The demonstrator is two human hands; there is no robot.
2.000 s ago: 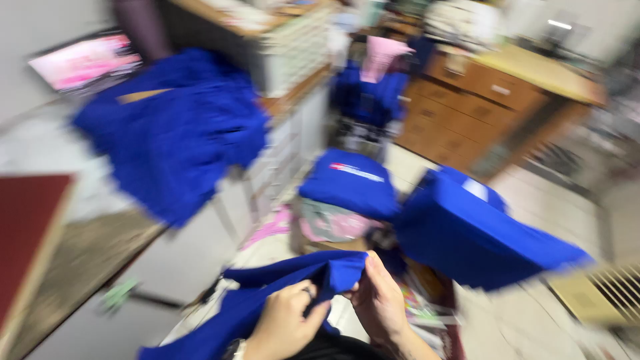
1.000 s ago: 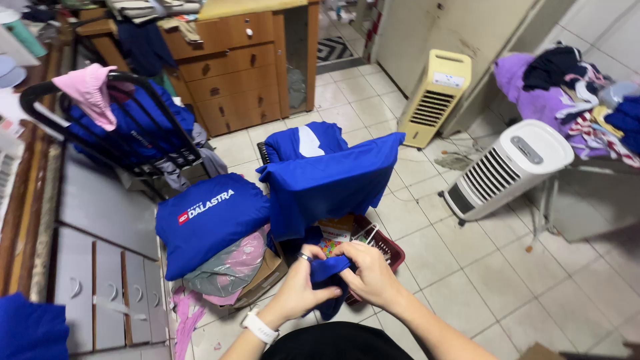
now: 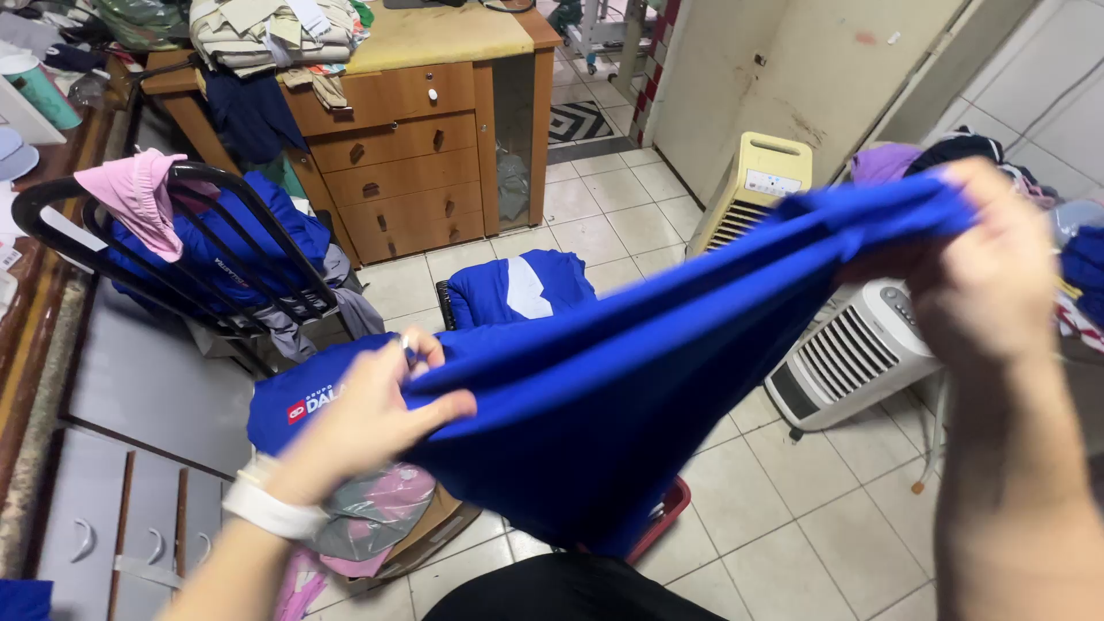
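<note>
A length of blue fabric is stretched slantwise between my two hands, its right end higher, its lower part hanging in a point. My left hand, with a ring and a white wristband, grips its left end between thumb and fingers. My right hand, blurred, is closed on the raised right end. Behind my left hand lies a folded blue garment with white lettering. Farther back, a folded blue garment with a white patch rests low over the floor.
A black metal chair at left bears blue garments and a pink cloth. Beyond stands a wooden drawer desk with stacked fabric. Right are a cream air cooler and a white air cooler. A red basket sits below the fabric.
My hands were close together on bunched blue fabric one second ago; now they are far apart with the fabric stretched between them. My right hand has moved up and to the right.
</note>
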